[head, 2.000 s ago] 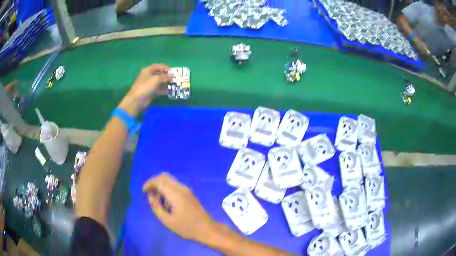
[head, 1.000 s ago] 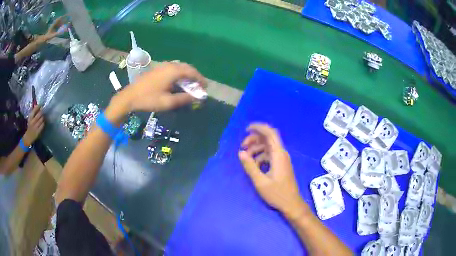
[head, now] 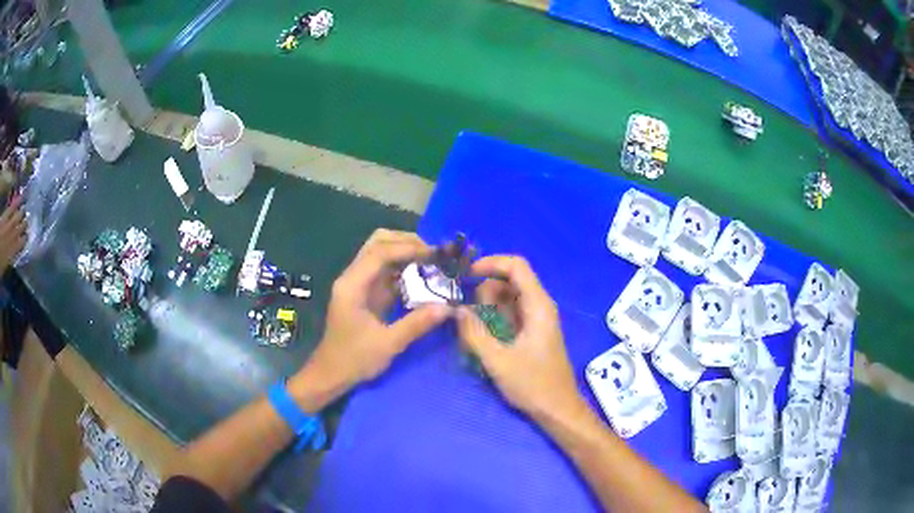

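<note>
My left hand (head: 386, 301), with a blue band on the wrist, holds a small white block (head: 429, 285) between thumb and fingers. My right hand (head: 516, 331) is close beside it and holds a small green circuit board (head: 493, 323). Dark parts show between the two hands; whether the white block and the board are joined is hidden by fingers and blur. Both hands are above the left part of the blue corrugated sheet (head: 421, 441). White socket housings (head: 639, 226) lie in rows and a loose pile on the sheet's right side.
Two white squeeze bottles (head: 224, 155), a thin pale stick (head: 262, 222) and loose subassemblies (head: 120, 266) lie on the dark bench at left. A filled housing (head: 645, 146) and loose assemblies (head: 743, 120) sit on the green belt (head: 441, 80). A person's hand (head: 12, 228) is at the far left edge.
My left hand has moved from above the bench to my right hand, carrying the white piece. My right hand has closed in, and a green board now shows in it. The view has shifted slightly.
</note>
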